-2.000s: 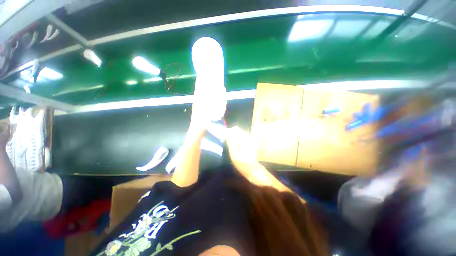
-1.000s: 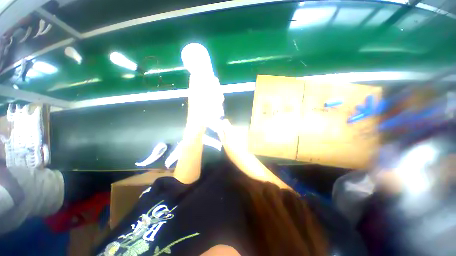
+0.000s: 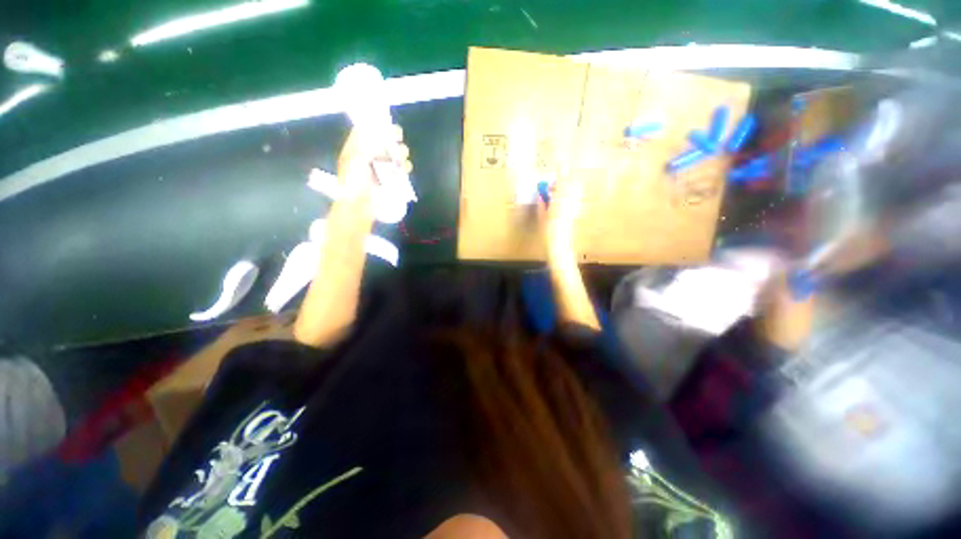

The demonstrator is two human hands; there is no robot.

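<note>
My left hand (image 3: pixel 369 158) is closed around a glaring white insole (image 3: pixel 361 86), held upright over the dark bench strip; its lower end shows below my fingers. My right hand (image 3: pixel 562 195) is over the tan cardboard sheet (image 3: pixel 622 226), washed out by glare. A small blue spot and a white patch show at its fingertips; whether it grips them I cannot tell. Several blue pieces (image 3: pixel 692 159) lie on the right part of the cardboard. Loose white insoles (image 3: pixel 234 286) lie on the bench near my left forearm.
The green conveyor belt (image 3: pixel 348 32) runs beyond a pale rail (image 3: pixel 211 125), with a white insole (image 3: pixel 32 59) at far left. A blurred neighbouring worker (image 3: pixel 864 390) sits at right. A tan carton (image 3: pixel 190 384) stands below the bench edge at left.
The view has swung right and closer to the bench. My right hand has left the insole and moved right onto the cardboard. My left hand still holds the insole.
</note>
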